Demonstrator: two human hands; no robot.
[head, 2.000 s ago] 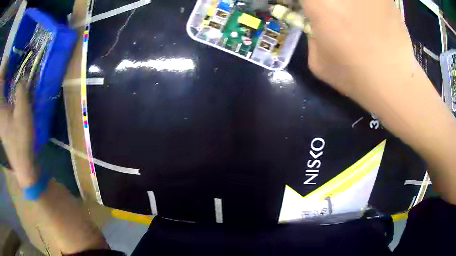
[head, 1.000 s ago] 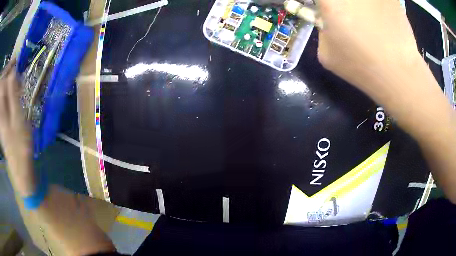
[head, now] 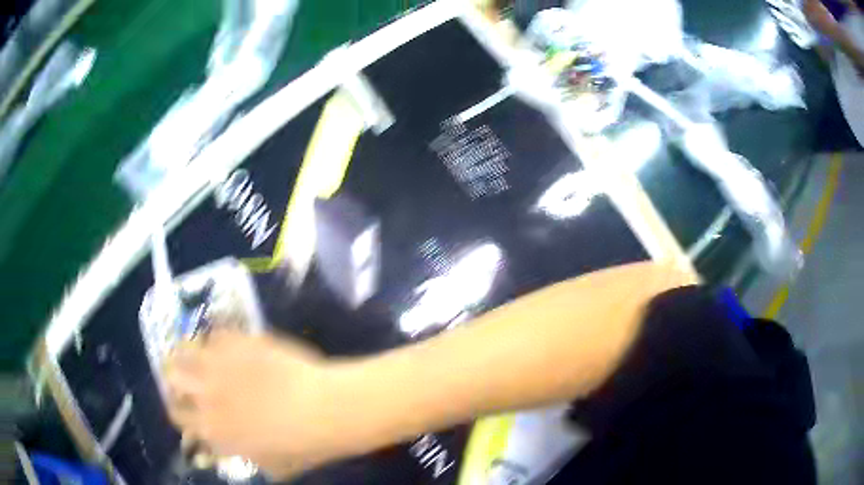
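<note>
The view is strongly blurred. The opened white power strip housing lies on the glossy black mat at the left, with blurred parts inside. My right hand is over its near end, fingers curled and covering part of it. Blur hides whether the fingers hold a tool. A small pale beige thing shows just below my fingers. My left hand is out of the picture.
A blue bin is cut off at the bottom left. A dark grey wedge-shaped object is mid-mat. Plastic-bagged units lie at the upper right, and clear plastic at the upper left. Another person's arm shows top right.
The view has swung to the right. The housing and my right hand now appear at the left, the bin has shifted to the bottom left corner, and my left hand has left the picture.
</note>
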